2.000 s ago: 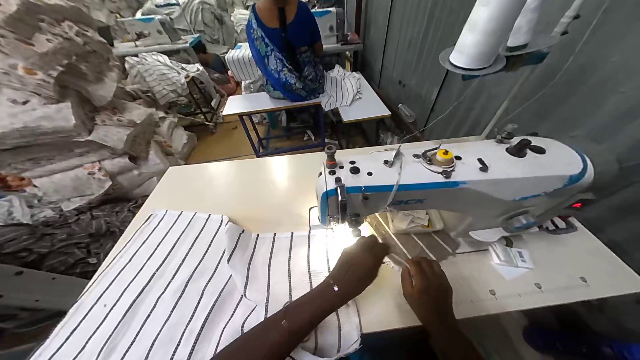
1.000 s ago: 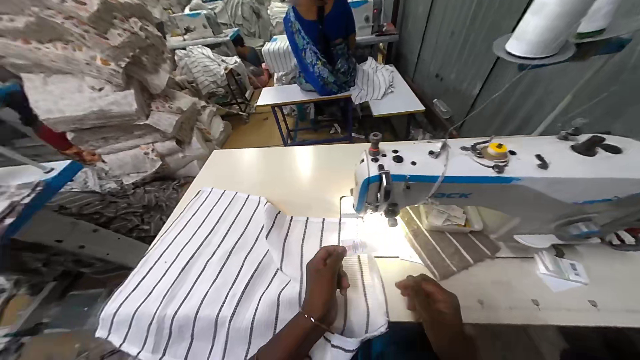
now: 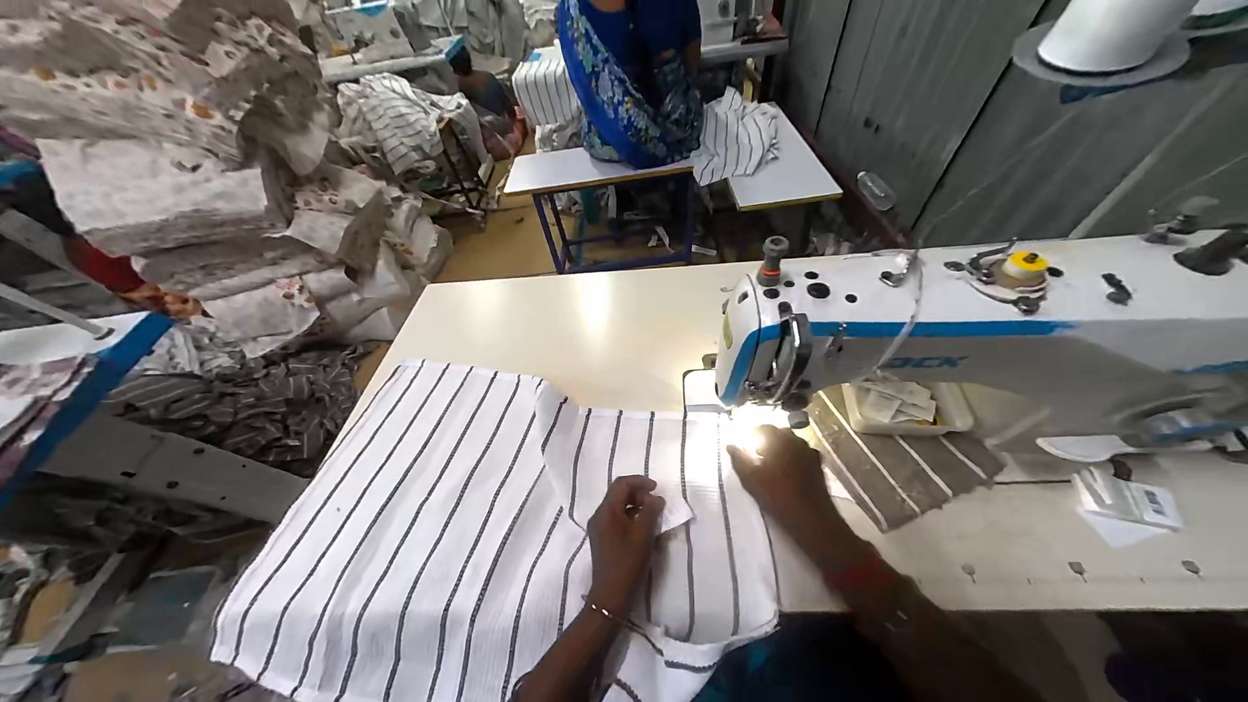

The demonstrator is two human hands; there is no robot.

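White cloth with dark stripes [image 3: 439, 526] lies across the left part of the sewing table, its right part reaching the needle area. My left hand [image 3: 626, 531] pinches a small white piece, perhaps a label or a fold, above the cloth. My right hand [image 3: 785, 478] rests at the cloth's edge beside the lit needle area; its fingertips are lost in the glare, so its grip cannot be made out. The industrial sewing machine [image 3: 975, 351] stands above and right of it. A brown striped cloth piece [image 3: 902, 473] lies to the right of my right hand.
A small tray [image 3: 951, 409] of scraps sits under the machine arm. A white packet [image 3: 1126, 499] lies on the right. Thread cones [image 3: 1111, 39] stand above. Ahead, a person in blue [image 3: 634, 88] is at another table [image 3: 790, 175]. Fabric piles [image 3: 195, 195] rise at left; a co-worker's arm shows there.
The right hand has moved from near the front edge to the needle area. The left hand has moved left, away from the cloth's right end. The brown cloth, under my hands earlier, lies apart from them.
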